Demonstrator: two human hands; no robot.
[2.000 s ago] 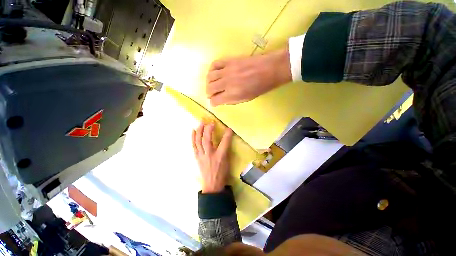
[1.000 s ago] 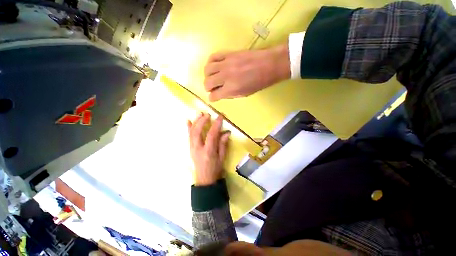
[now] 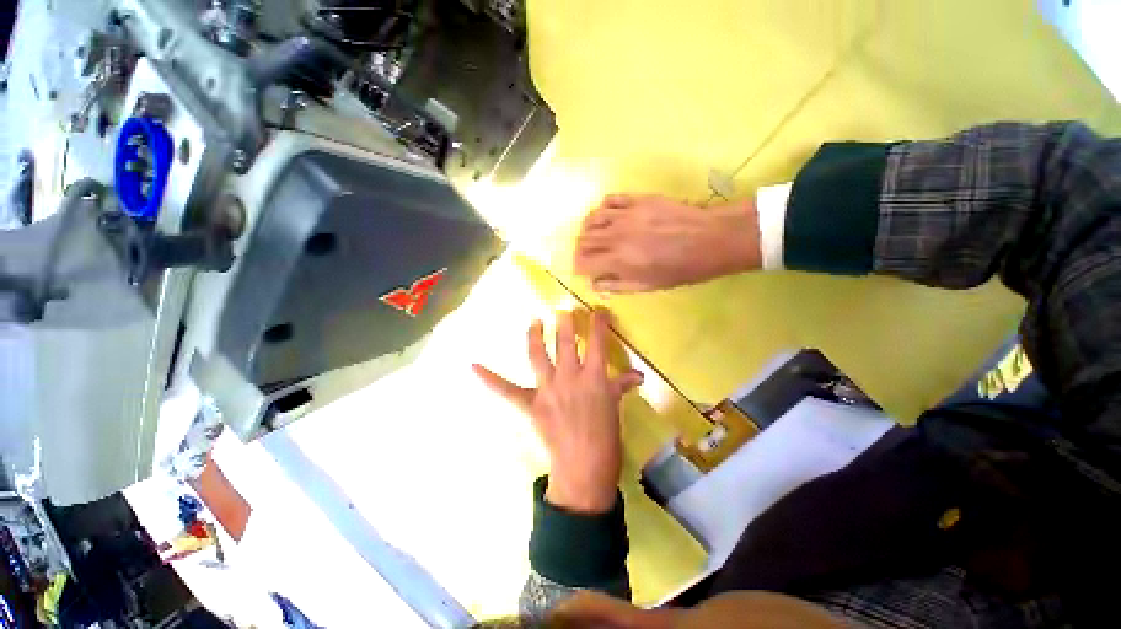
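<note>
A large yellow fabric panel (image 3: 762, 320) lies flat under my right hand. A narrow yellow strip (image 3: 658, 424) runs beside its edge, from a small brass-coloured guide (image 3: 717, 436) towards the brightly lit needle area, where detail is lost in glare. My left hand (image 3: 578, 412) lies palm down at the strip, fingers spread, fingertips near the panel's edge. My right hand (image 3: 664, 243) rests on the panel with its fingers together and curled; what is under them is hidden. The sewing machine head (image 3: 369, 270), dark grey with a red logo, stands left of both hands.
A blue ring (image 3: 143, 167) sits on the machine's white arm. A white board (image 3: 787, 461) with a dark grey band lies near my body. A reddish-brown card (image 3: 223, 498) and small items lie at the lower left. A dark metal part (image 3: 473, 105) stands behind the needle area.
The view has shifted, so hands and work appear further right and lower, and more of the machine shows. My left fingers have spread wider. My right hand keeps its curled pose.
</note>
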